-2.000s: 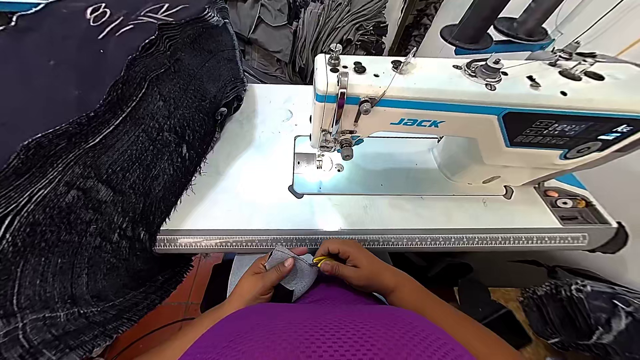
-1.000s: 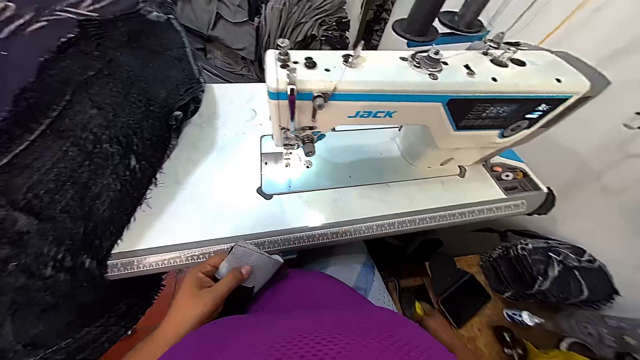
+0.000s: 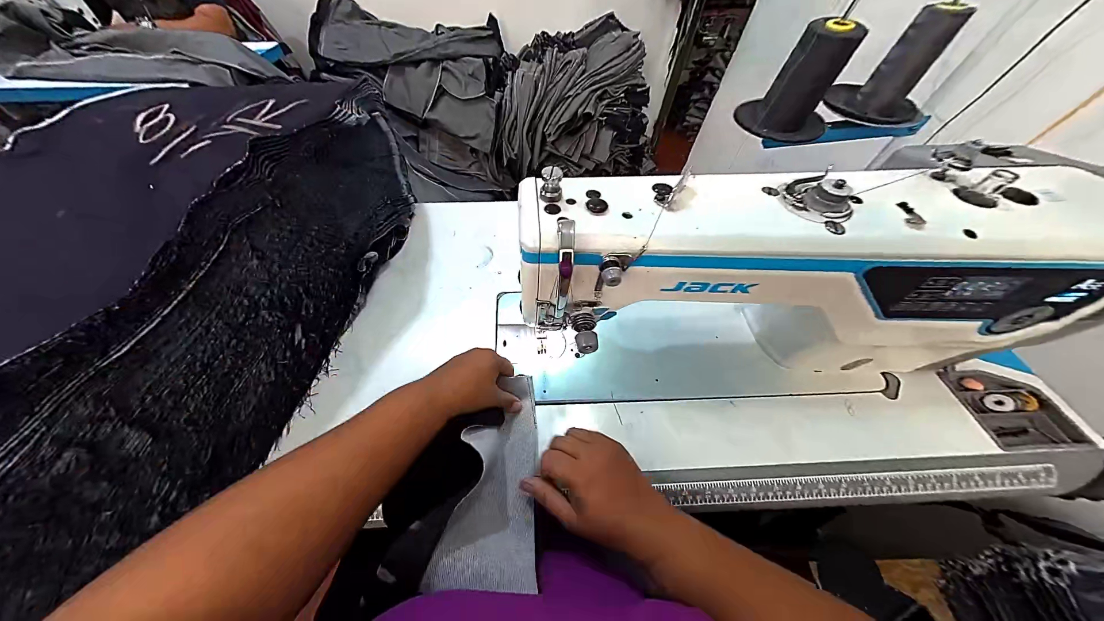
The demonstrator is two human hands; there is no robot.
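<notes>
A light grey denim piece point(image 3: 504, 509), joined to black cloth on its left, runs from my lap up over the table edge. Its top end lies just before the needle area of a white Jack sewing machine point(image 3: 690, 293), where my left hand point(image 3: 474, 384) pinches it between thumb and fingers. Beside the right edge of the piece my right hand point(image 3: 591, 483) rests at the table front, fingers curled and thumb at the cloth edge; whether it grips anything is hidden. The presser foot point(image 3: 552, 336) stands beyond the cloth, in bright lamp light.
A large dark denim stack point(image 3: 198, 328) with chalk marks covers the table's left side. Grey cloth bundles point(image 3: 569, 103) lie behind. A ruler strip point(image 3: 862, 487) runs along the front edge, a small parts tray point(image 3: 1009, 405) sits right, and another person's arm point(image 3: 190, 21) shows upper left.
My left hand has moved from the lap up onto the table with the grey piece. My right hand, low at the right a second ago, is now beside the cloth. The view has shifted.
</notes>
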